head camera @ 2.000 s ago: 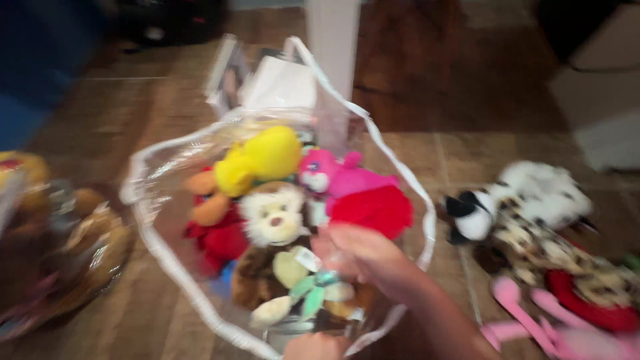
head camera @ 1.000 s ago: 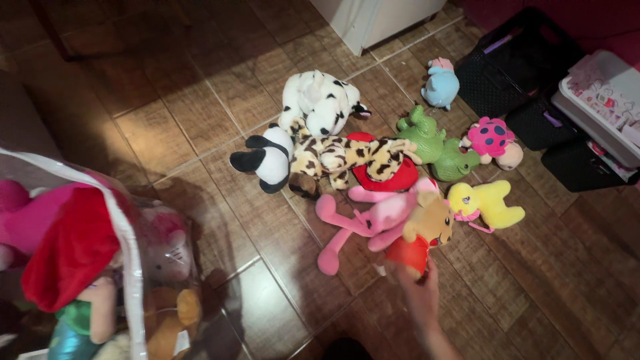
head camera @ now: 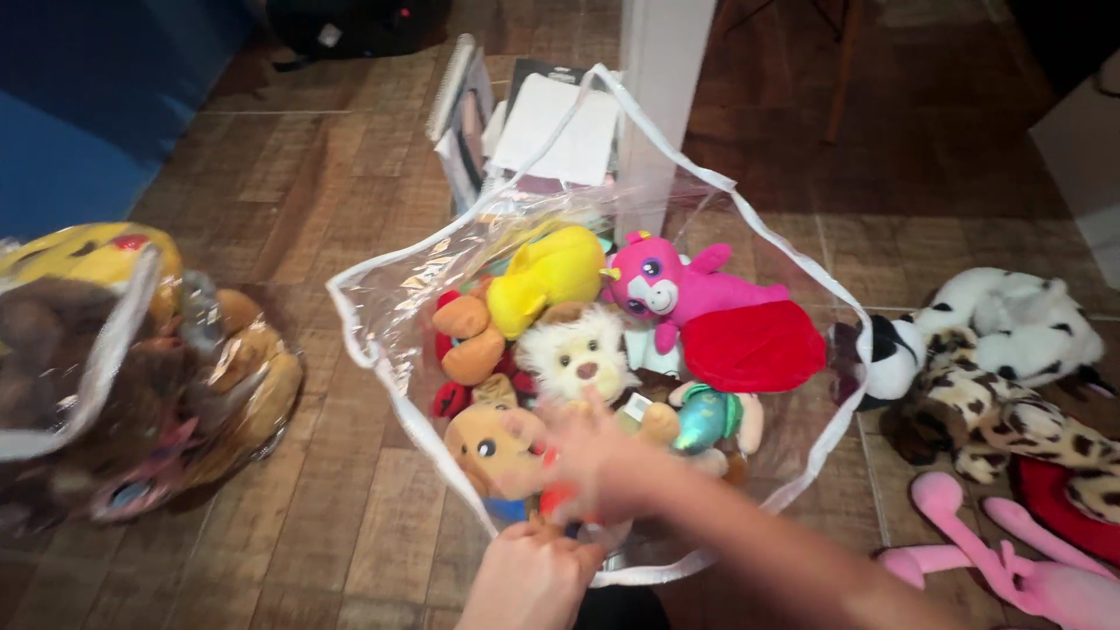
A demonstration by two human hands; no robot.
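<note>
A clear plastic bag with a white edge (head camera: 411, 420) stands open, full of plush toys. My left hand (head camera: 535, 569) grips its near edge. Inside the bag, my right hand (head camera: 595, 464) is blurred over a tan plush toy in red (head camera: 494, 446), touching it; whether the fingers hold it cannot be told. Around it lie a white-faced plush monkey (head camera: 577, 354), a yellow plush toy (head camera: 551, 276), a pink plush toy (head camera: 665, 284) beside a red plush piece (head camera: 752, 346), an orange and red plush toy (head camera: 468, 337) and a teal plush piece (head camera: 704, 416).
A second clear bag of plush toys (head camera: 105, 385) is at the left. On the tiled floor at the right lie a black-spotted white plush (head camera: 1015, 324), a spotted brown plush (head camera: 1006, 411) and a long-limbed pink plush (head camera: 1032, 577). Papers and notebooks (head camera: 560, 127) stand against a white post (head camera: 669, 96).
The tan plush toy in red, by my right hand over the floor one second ago, is now in the bag with my right hand at it. The view has swung back to the bag.
</note>
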